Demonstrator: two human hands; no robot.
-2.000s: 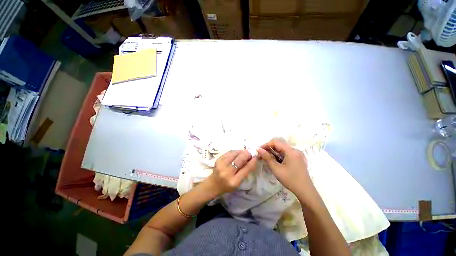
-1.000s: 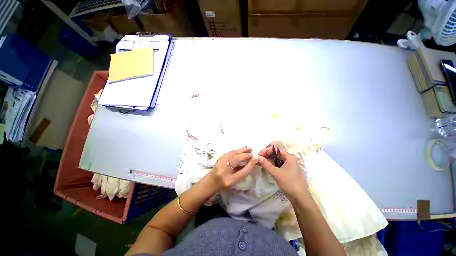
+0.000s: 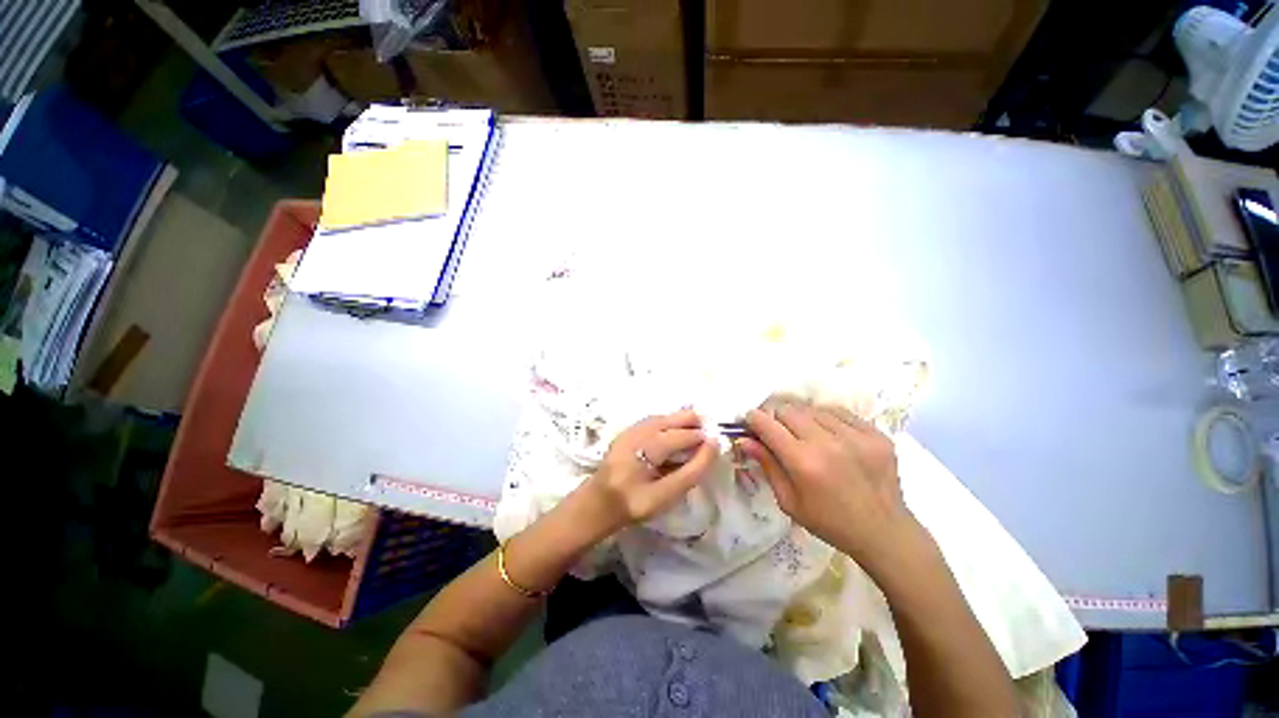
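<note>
The cream floral dress (image 3: 743, 561) lies bunched over the table's near edge and hangs down toward my lap, with a plain pale layer spread to the right. My left hand (image 3: 652, 470) pinches a small piece of the dress between thumb and fingers. My right hand (image 3: 830, 470) holds the dark thread snips (image 3: 732, 429), and their tip points left to the cloth at my left fingertips. Most of the snips is hidden in my right hand. Any thread there is too small to tell.
A clipboard with papers (image 3: 372, 267) and a yellow pad (image 3: 384, 184) lies at the table's (image 3: 982, 281) left. At right are boxes, a phone (image 3: 1261, 232), a tape roll (image 3: 1227, 449) and a fan (image 3: 1241, 77). A red crate (image 3: 211, 463) stands below left.
My right hand has turned palm down, and the snips, upright in the fingers a second ago, now point left to the pinched cloth. My left hand has barely moved.
</note>
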